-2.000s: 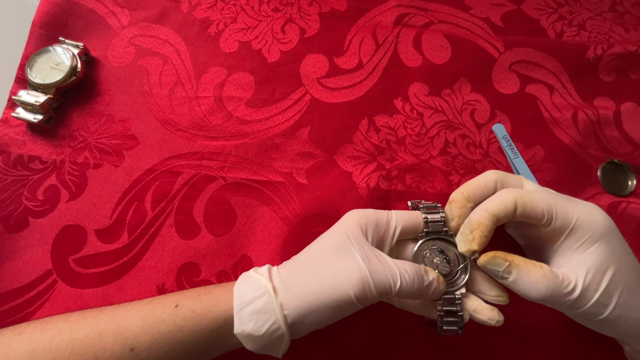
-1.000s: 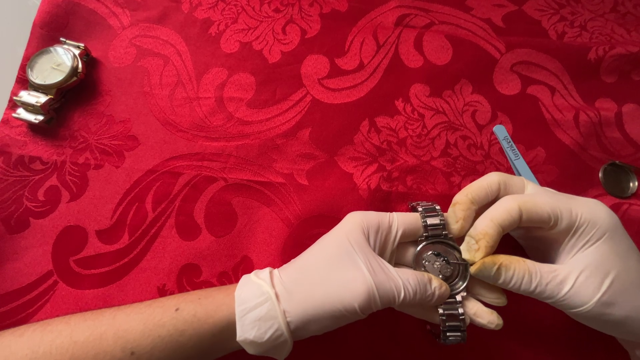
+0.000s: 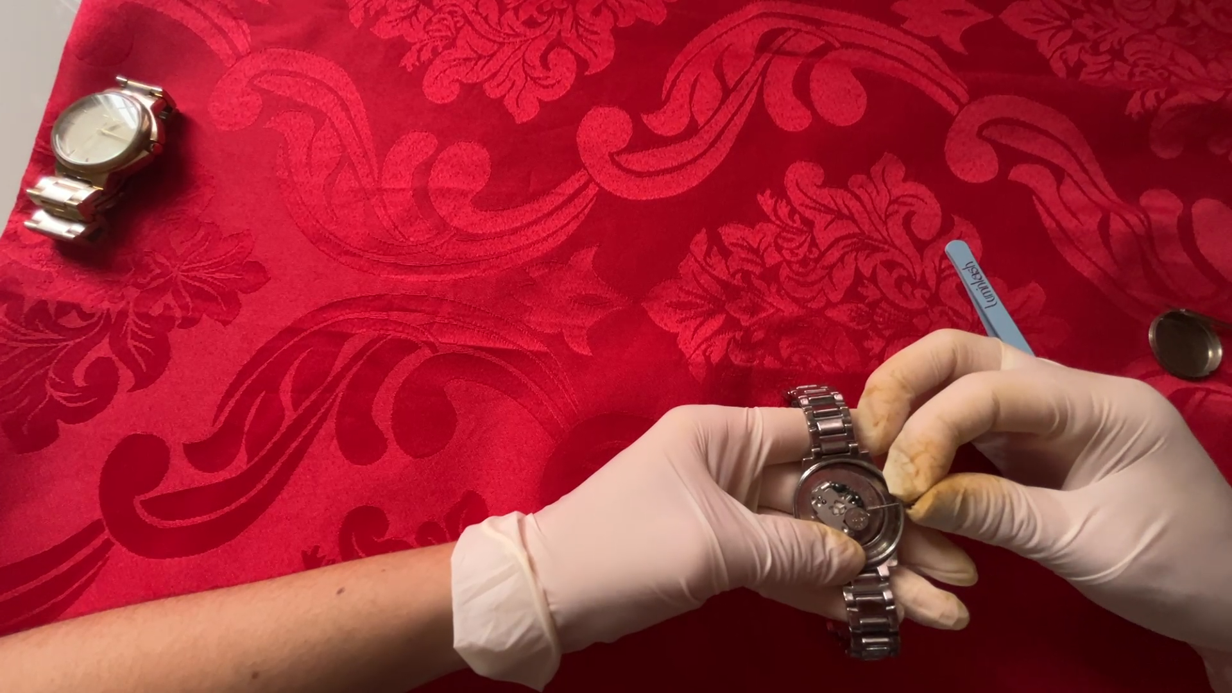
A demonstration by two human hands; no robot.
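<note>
My left hand (image 3: 674, 529), in a pale latex-like glove, holds a metal-bracelet wristwatch (image 3: 842, 508) with its back off and the movement showing. The thumb lies on the lower left of the case and the fingers pass beneath it. My right hand (image 3: 1039, 462), in a matching glove with brownish stains on the fingertips, pinches at the right side of the case with thumb and index finger. A thin stem (image 3: 884, 505) shows between the movement and those fingertips. The crown end is hidden by the fingertips.
A second wristwatch (image 3: 101, 135), with a pale dial and gold-tone bracelet, lies at the upper left on the red patterned tablecloth (image 3: 433, 241). Blue tweezers (image 3: 987, 298) lie partly under my right hand. A round metal watch back (image 3: 1186, 344) is at the right edge.
My right thumb and index finger have shifted slightly at the case's right side. The thin stem shows more plainly now than two seconds ago. My left hand has stayed around the watch.
</note>
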